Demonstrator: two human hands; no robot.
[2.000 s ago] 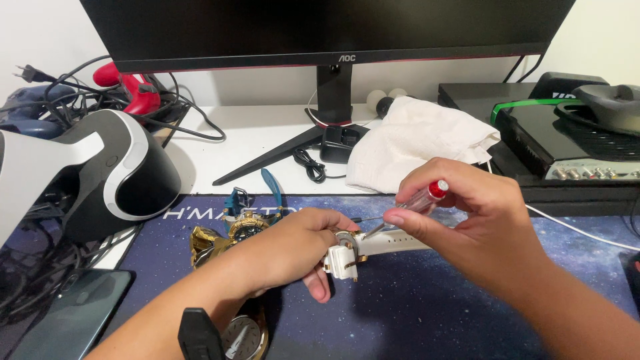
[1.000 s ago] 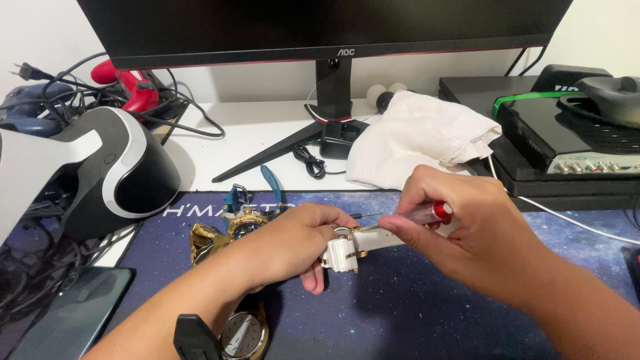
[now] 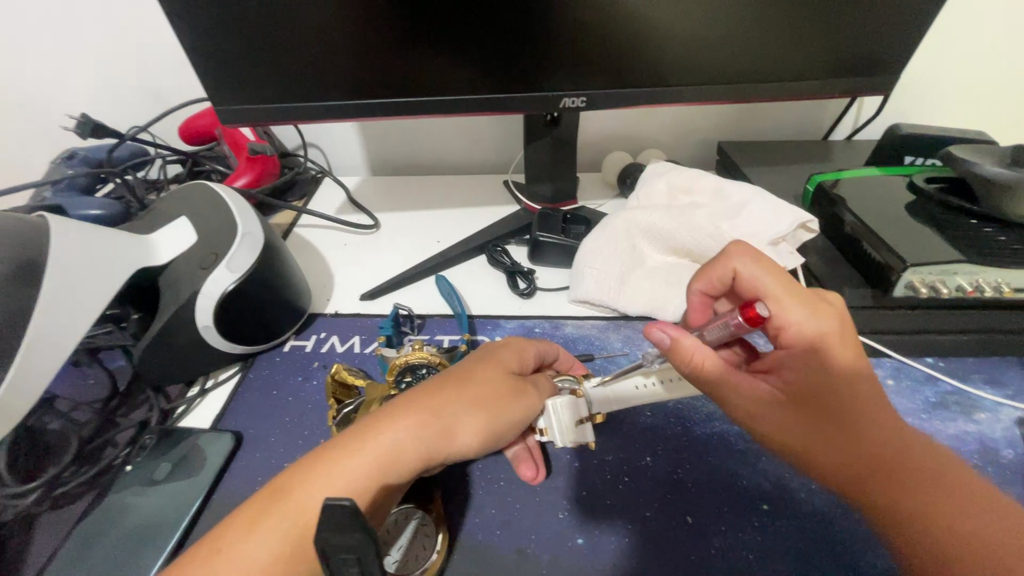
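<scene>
My left hand [image 3: 496, 400] holds a wristwatch with a white strap [image 3: 570, 418] a little above the desk mat. A screwdriver with a clear shaft end and red cap [image 3: 712, 326] is gripped in my right hand [image 3: 768, 344], its metal tip at the watch case beside the strap. Behind them, a thin dark precision screwdriver [image 3: 596, 357] lies on the mat. Left of my left hand are a gold watch with a blue strap [image 3: 416, 368] and a gold-coloured watch [image 3: 348, 392], partly hidden. Another round watch [image 3: 410, 540] lies below my left forearm.
A starry desk mat [image 3: 680, 496] covers the front. A smartphone [image 3: 144, 496], a VR headset [image 3: 248, 280], cables and a red game controller [image 3: 244, 152] are at left. Behind stand a monitor [image 3: 552, 56], a black charger [image 3: 556, 236] and a white cloth [image 3: 680, 240]; black electronic boxes [image 3: 920, 232] are at right.
The screwdriver's handle has tilted in my right hand since one second ago, its red end now higher. My left hand stays on the white-strapped watch.
</scene>
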